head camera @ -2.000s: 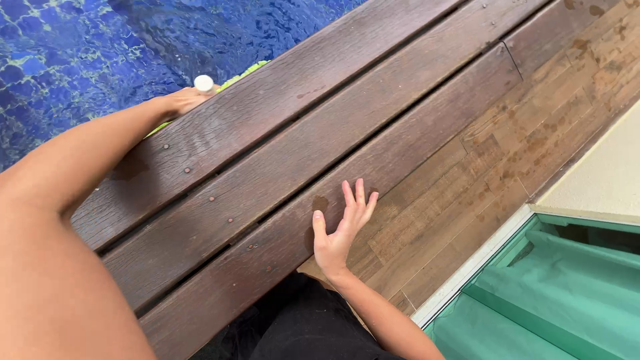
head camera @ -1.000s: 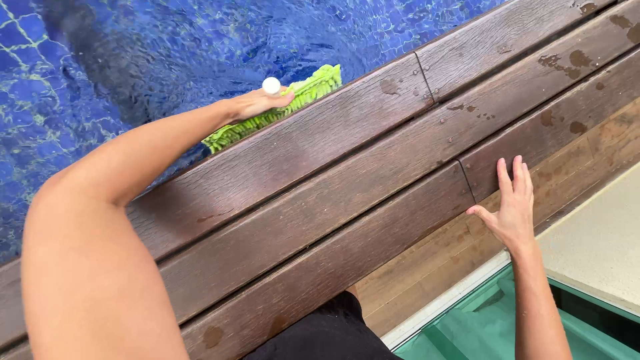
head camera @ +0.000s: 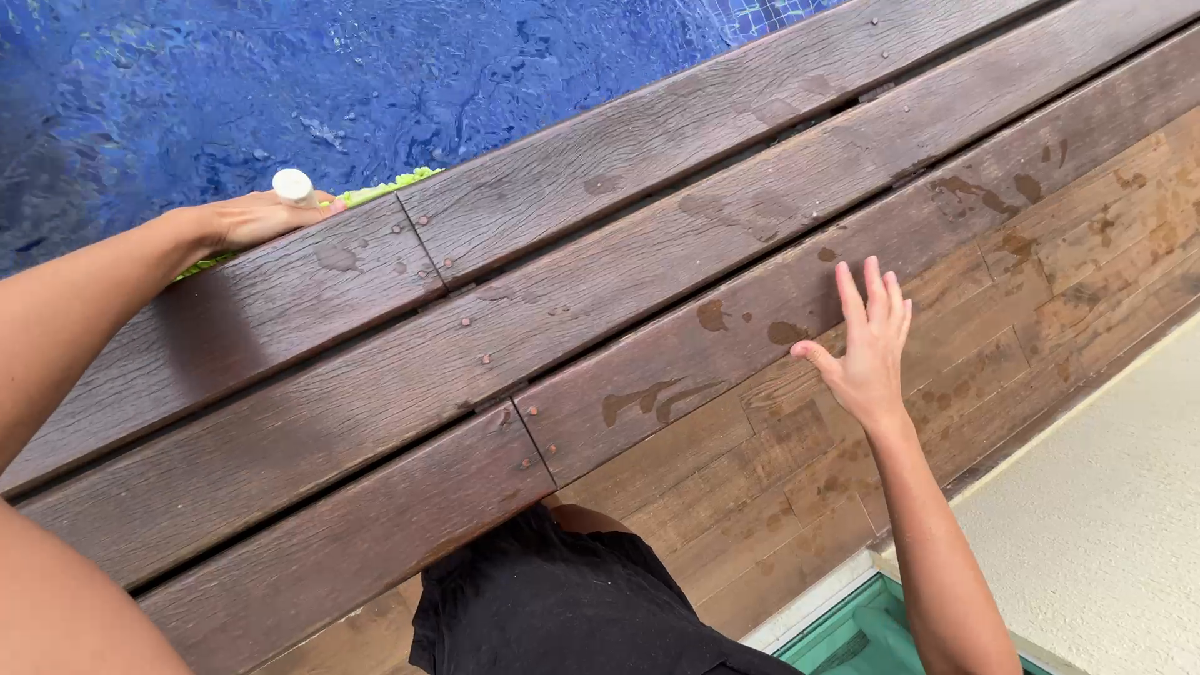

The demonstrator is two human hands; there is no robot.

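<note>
At the pool-side edge of the dark wooden deck boards [head camera: 581, 225], my left hand [head camera: 261, 217] holds a tool with a white round-ended handle [head camera: 294, 187]. Its lime-green shaggy microfiber head [head camera: 412, 178] shows in thin strips along the outer edge of the board; most of it is hidden behind the wood and my hand. My right hand [head camera: 872, 352] is spread, thumb apart, at the inner edge of the boards, holding nothing. Whether its fingertips press on the wood is hard to tell. Wet spots [head camera: 787, 333] lie near its thumb.
Blue pool water [head camera: 394, 84] lies beyond the boards. Below their inner edge runs a lower wood-plank floor [head camera: 797, 487] with wet marks. A cream textured wall [head camera: 1106, 506] and green fabric behind glass [head camera: 867, 633] are at lower right. My black clothing [head camera: 562, 600] is at the bottom.
The view has shifted along the deck. The green head, widely visible over the water one second ago, is now mostly behind the board's edge. My right hand has moved along the inner board edge.
</note>
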